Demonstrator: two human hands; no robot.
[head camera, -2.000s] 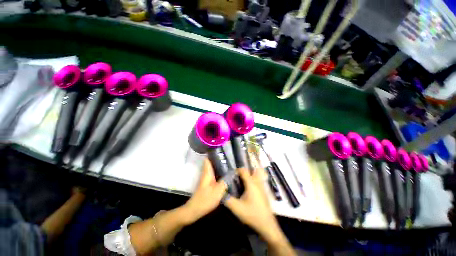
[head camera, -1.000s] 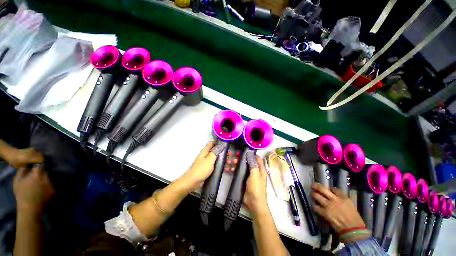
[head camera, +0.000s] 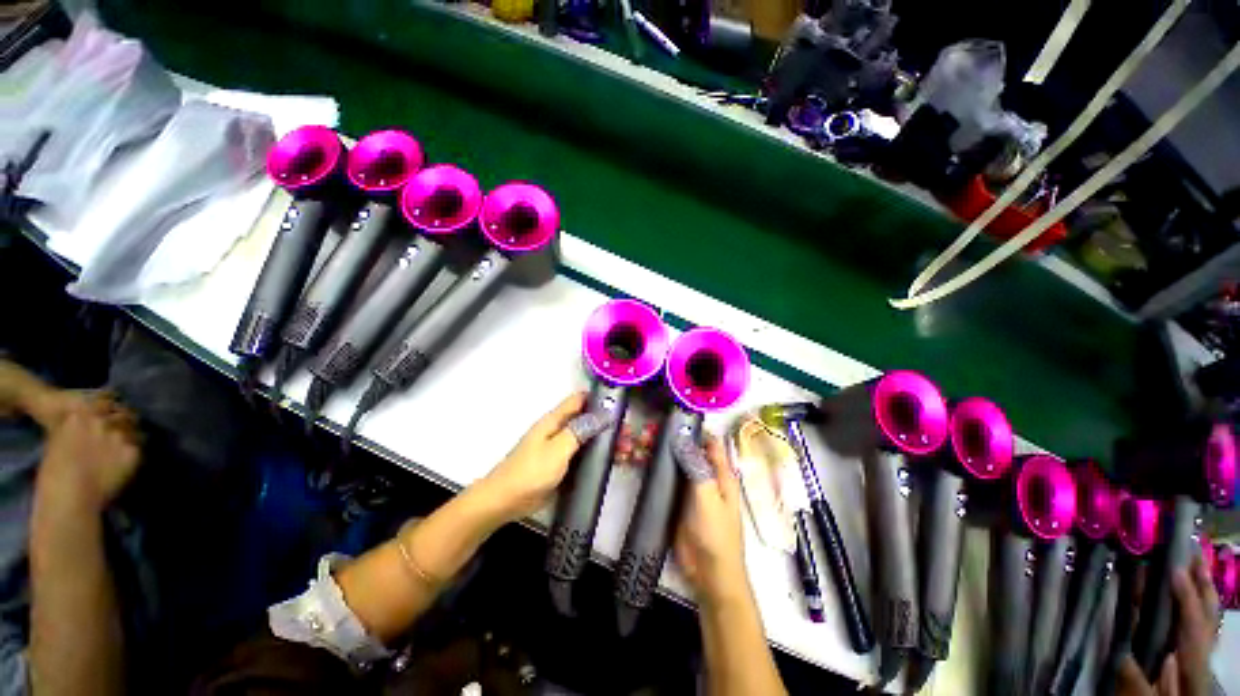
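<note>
Two dark grey hair dryers with bright magenta rings lie side by side in front of me, rings facing up. My left hand (head camera: 544, 456) holds the left dryer (head camera: 583, 496) by its upper handle. My right hand (head camera: 707, 510) holds the right dryer (head camera: 649, 524) near the top of its handle. Both hands have greyish finger coverings. Small reddish bits show between the two handles. The perforated lower handle ends point toward me, over the bench's front edge.
Dryers (head camera: 388, 299) lie in a row at left beside crumpled plastic (head camera: 177, 204). A hammer (head camera: 830, 537) and a dark stick (head camera: 808, 564) lie right of my hands. More dryers (head camera: 898, 544) lie at right, with another person's hands (head camera: 1194, 619). A green belt (head camera: 653, 204) runs behind.
Since two seconds ago, the two held dryers have moved apart and show more of their handles. Another person's hand left the dryers beside the hammer; hands now hold a dryer at far right.
</note>
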